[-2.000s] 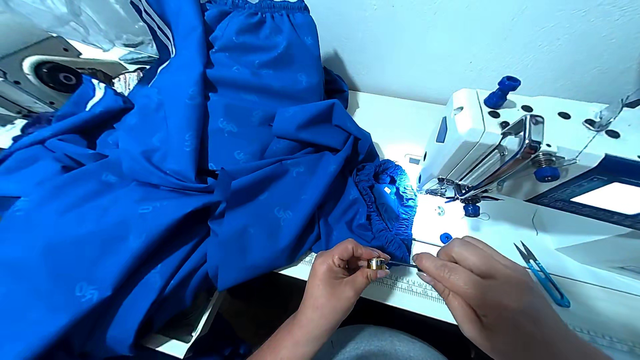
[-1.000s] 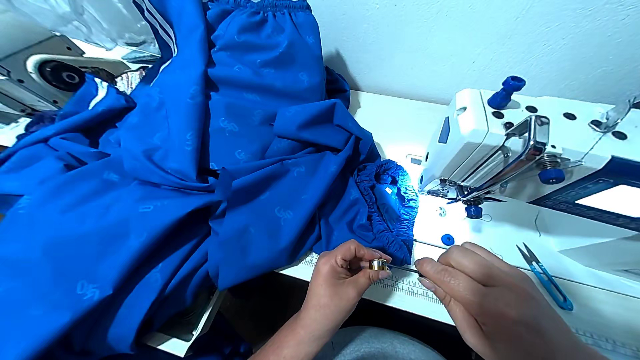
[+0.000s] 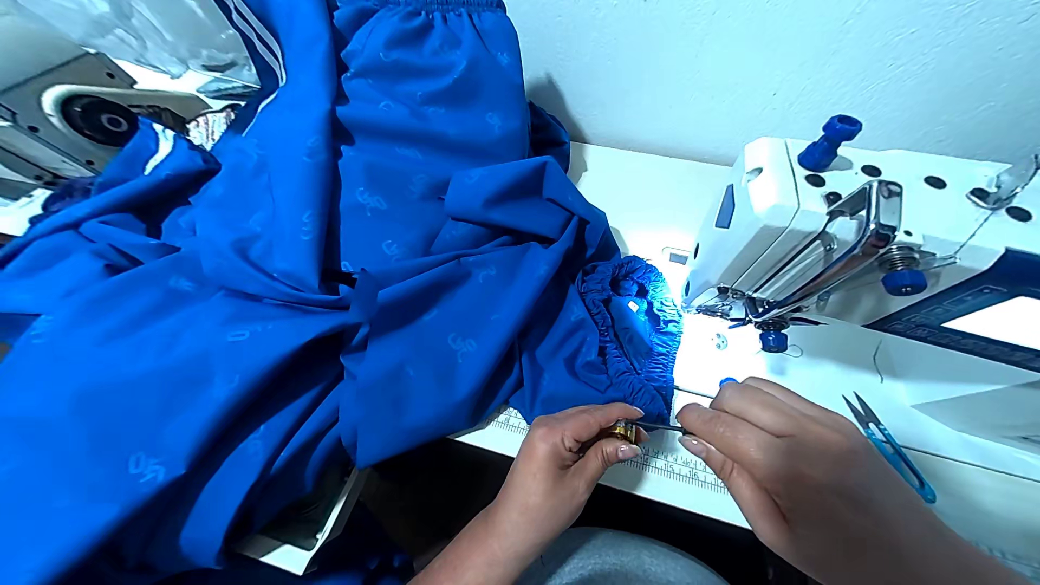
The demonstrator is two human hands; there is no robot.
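Note:
Near the front edge of the sewing table, my left hand [image 3: 573, 455] pinches a small brass-coloured metal part [image 3: 624, 431], which looks like a bobbin case. A thin dark tool shaft [image 3: 660, 426], perhaps a screwdriver, runs from this part to the fingers of my right hand [image 3: 780, 455]. The grip of that tool is hidden in my right hand. Just behind both hands lies the gathered elastic cuff [image 3: 638, 325] of a blue garment [image 3: 439, 325], lit by the machine lamp. The sewing machine [image 3: 812, 227] stands behind my right hand.
Blue thread snips [image 3: 898, 455] lie right of my right hand. A printed ruler strip [image 3: 682, 470] runs along the table's front edge. The blue fabric spreads over the left side, partly over a second machine [image 3: 89, 118]. A wall [image 3: 691, 73] stands behind the table.

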